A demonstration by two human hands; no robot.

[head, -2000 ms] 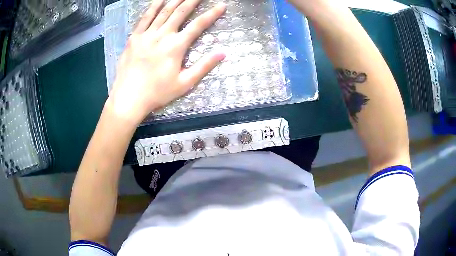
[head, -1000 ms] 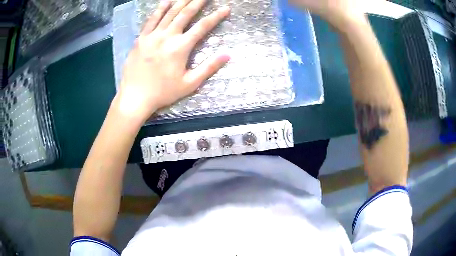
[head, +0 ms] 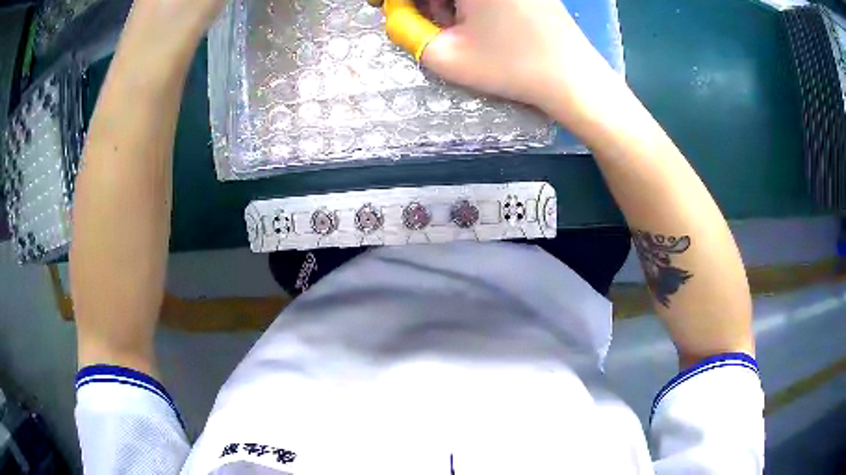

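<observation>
The clear blister tray [head: 325, 97] with rows of round pockets lies in front of me. My right hand [head: 492, 46], with a yellow finger cot [head: 408, 30], is over its upper right part; a dark thing shows at the fingers near the top edge, too cut off to name. My left hand [head: 181, 7] is mostly cut off by the top edge, only its wrist end showing; its fingers are out of the picture. The silver fixture strip [head: 393, 219] lies at the near bench edge, with round components in its four middle stations and small holes at both end stations.
A blue board [head: 596, 32] lies under the tray's right side. Stacked trays with dark discs [head: 39, 167] stand at the left, partly behind my left forearm. A stack of thin strips [head: 821, 111] is at the right edge. The green mat [head: 714, 102] lies beneath.
My left hand has lifted off the tray and moved up to the top edge. My right hand has come in from the upper right over the tray. The whole view has shifted somewhat.
</observation>
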